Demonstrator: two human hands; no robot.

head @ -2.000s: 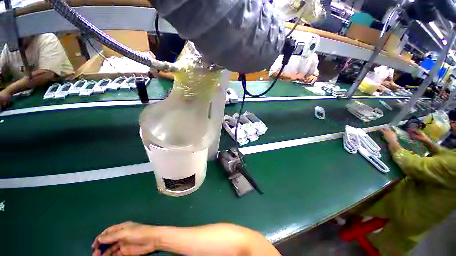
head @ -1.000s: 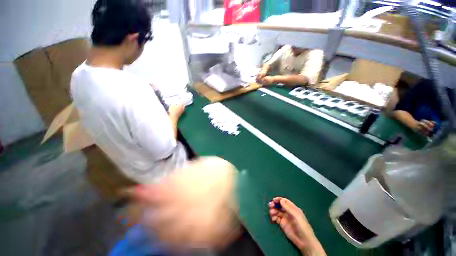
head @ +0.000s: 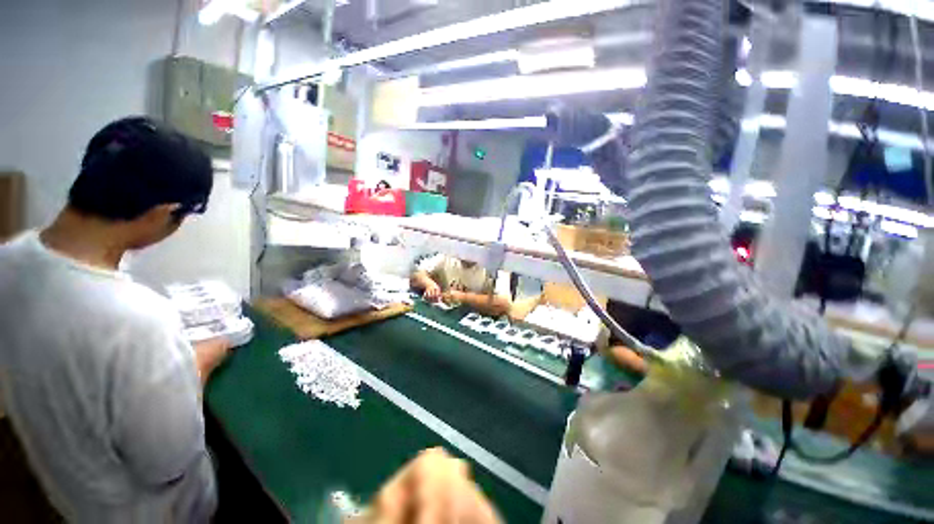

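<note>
One hand, apparently my right hand (head: 435,493), is at the bottom edge, blurred and cut off by the edge. Its fingers look bent, but what it holds, if anything, is hidden. A small white patch (head: 344,501) lies just left of it on the green belt. My left hand is not in view. A loose heap of small white parts (head: 323,373) lies further up the belt at the left. The whitish fume hood (head: 625,466) stands to the right of the hand.
A person in a white top (head: 102,379) is close at the left, beside stacked white pieces (head: 210,312). A bag of parts (head: 330,292) rests on a brown board. White housings (head: 517,336) line the far side. A grey ribbed duct (head: 691,205) hangs at the right.
The view has turned upward, bringing in the duct and ceiling lights. The large blurred arm at lower left has left the picture. The hand beside the hood now shows only partly at the bottom edge.
</note>
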